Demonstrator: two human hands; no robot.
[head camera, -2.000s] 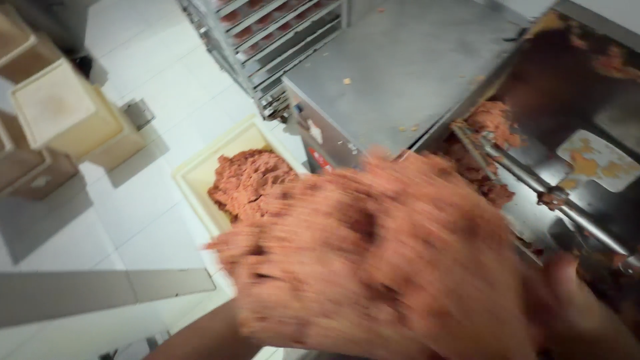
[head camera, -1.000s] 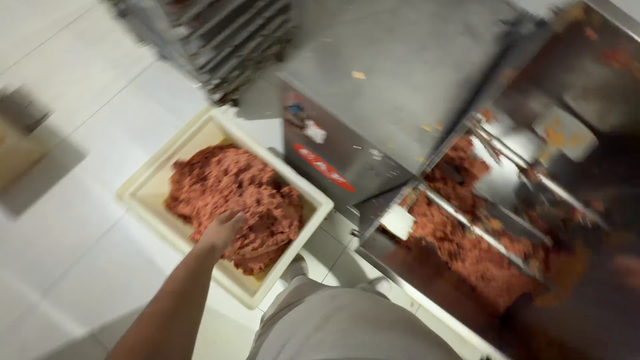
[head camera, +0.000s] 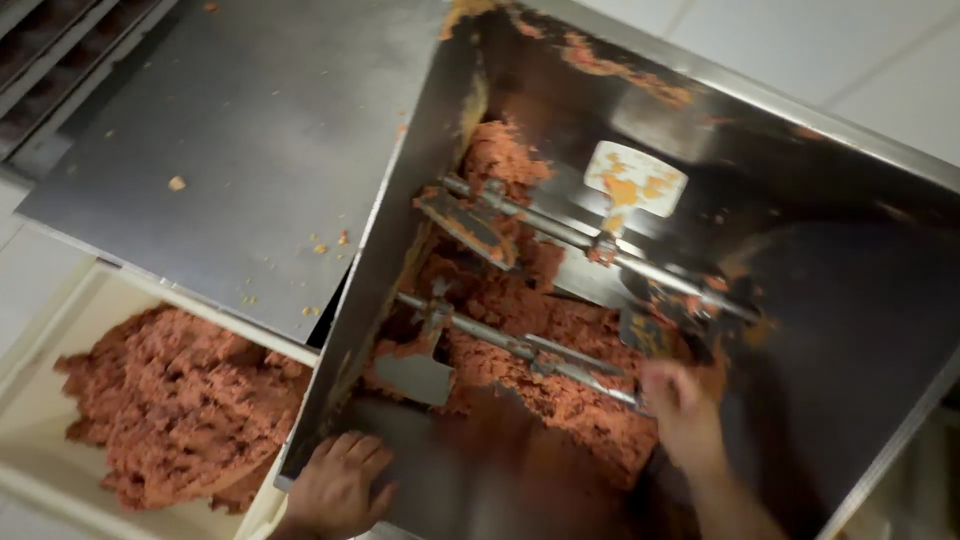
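Ground meat (head camera: 547, 337) lies across the bottom of a stainless-steel mixer tub (head camera: 780, 120). Two paddle shafts (head camera: 555, 229) cross above and through it, with flat metal paddles (head camera: 636, 178) on them, smeared with orange residue. My left hand (head camera: 341, 480) rests at the tub's near left edge, its fingers over the rim, holding nothing visible. Inside the tub, my right hand (head camera: 679, 405) is beside the end of the lower shaft, at the right side of the meat. Its fingers are blurred and curled, so whether it grips anything is unclear.
A cream plastic bin (head camera: 45, 465) holding more ground meat stands on the floor to the left. Above it is a steel machine top (head camera: 247, 135) with scattered crumbs. Part of a tray rack (head camera: 67, 67) shows at the upper left.
Two seconds ago a large mass of meat was held up in front of me; one second ago a hand was on the meat in the bin. Now both hands are at the tub, and the view has swung right.
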